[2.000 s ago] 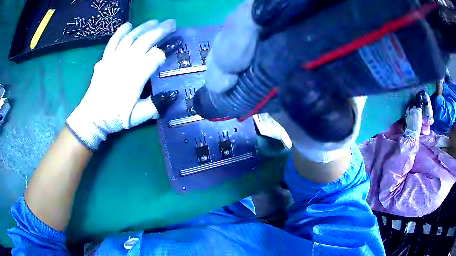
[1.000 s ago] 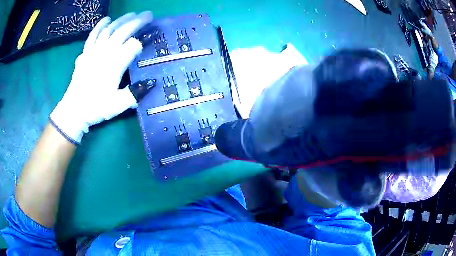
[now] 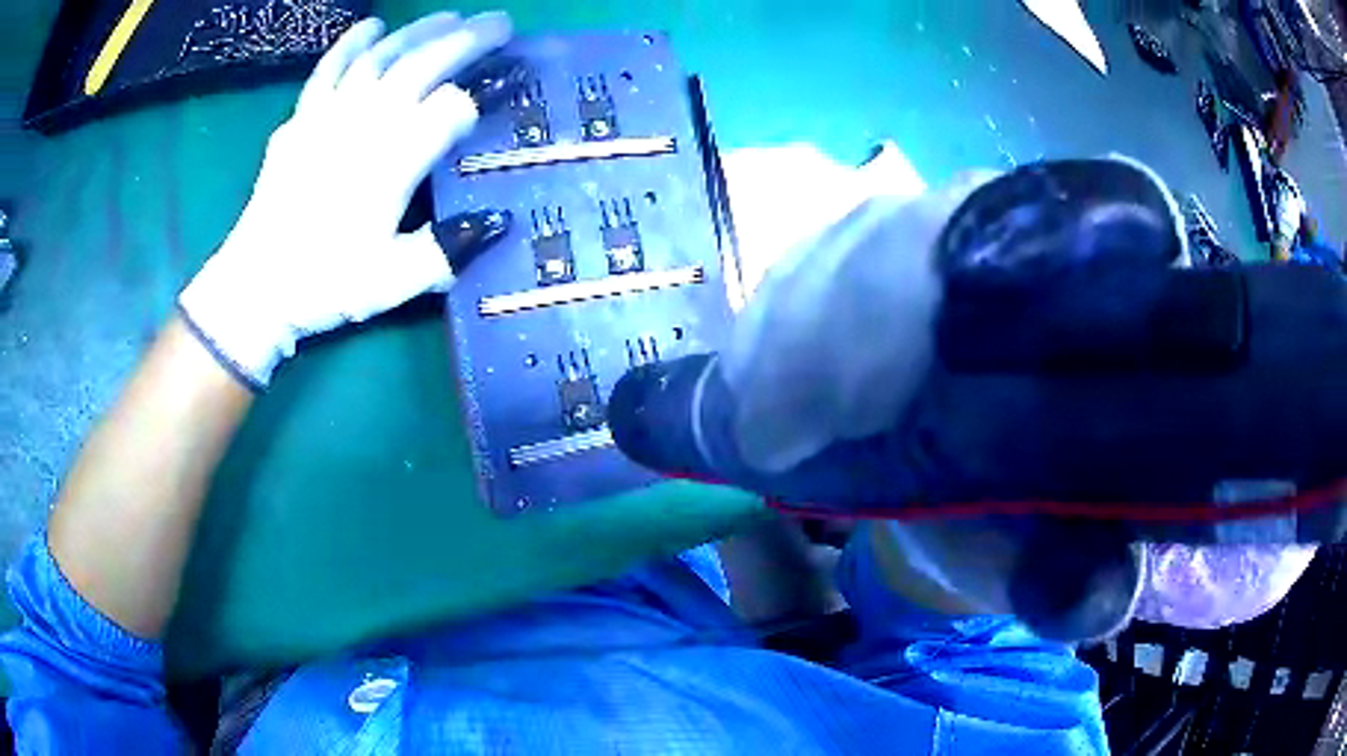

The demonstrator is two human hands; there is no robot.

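Observation:
The dark blue-grey fixture cover plate [image 3: 495, 347] lies on the green mat. Silver heat sinks [image 3: 591, 290] show in its three slots, with pairs of black power transistors [image 3: 621, 248] above them. My left hand [image 3: 333, 222], in a white glove with black fingertips, rests on the plate's left edge, thumb and fingers apart. My right hand [image 3: 842, 332], gloved, is closed around the large dark electric screwdriver [image 3: 1123, 384]. The screwdriver's nose is over the lower right transistor and hides it. The bit tip is hidden.
A black screw tray [image 3: 177, 74] with screws and a yellow strip is at the upper left. White cloth or paper [image 3: 783, 192] lies right of the plate. Dark tools or parts [image 3: 1263, 177] are at the upper right. Part of a person in pink [image 3: 1226, 583] shows at the lower right.
The screwdriver has moved from the middle row to the lower right transistor, uncovering the upper rows. Since one second ago, the plate and left hand appear slightly further right and up in view.

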